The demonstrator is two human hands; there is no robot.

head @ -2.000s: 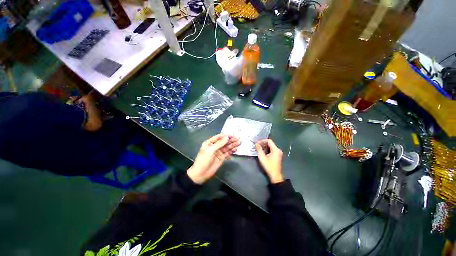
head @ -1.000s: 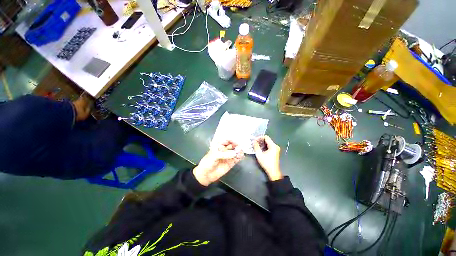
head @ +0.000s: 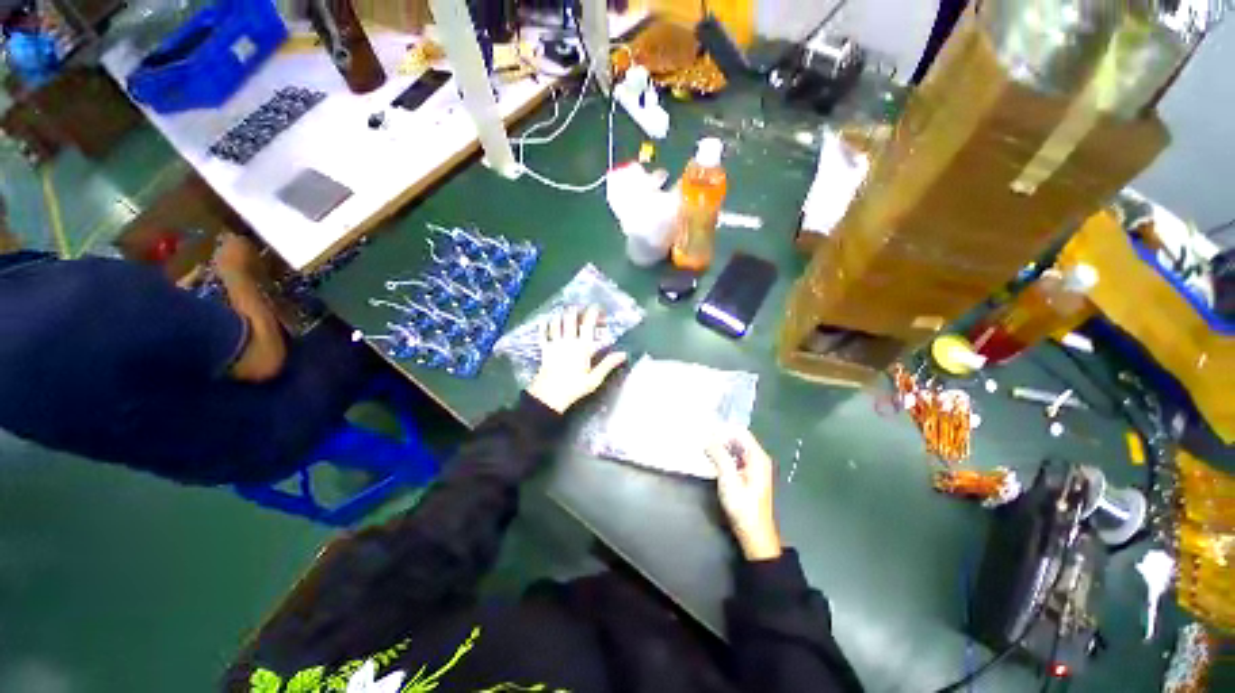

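A whitish bubble-wrap bag (head: 664,413) lies flat on the green bench in front of me. My right hand (head: 745,490) is at its lower right edge, fingers bent; whether it holds something small I cannot tell. A clear crinkled plastic bag (head: 612,306) lies to the left of and behind the bubble-wrap bag. My left hand (head: 573,362) rests with spread fingers on the clear bag's lower part and hides some of it. A blue PCB panel (head: 461,301) with white-lead parts lies further left.
A black phone (head: 738,294), an orange drink bottle (head: 699,206) and a white bag (head: 642,210) stand or lie behind. A cardboard hood (head: 935,203), wire leads (head: 935,417) and a soldering station (head: 1036,548) are to the right. A person (head: 122,366) sits at left.
My left hand has moved from the bubble-wrap bag left and away from me onto the clear bag, its fingers now spread. My right hand stays by the bubble-wrap bag. The camera view has shifted.
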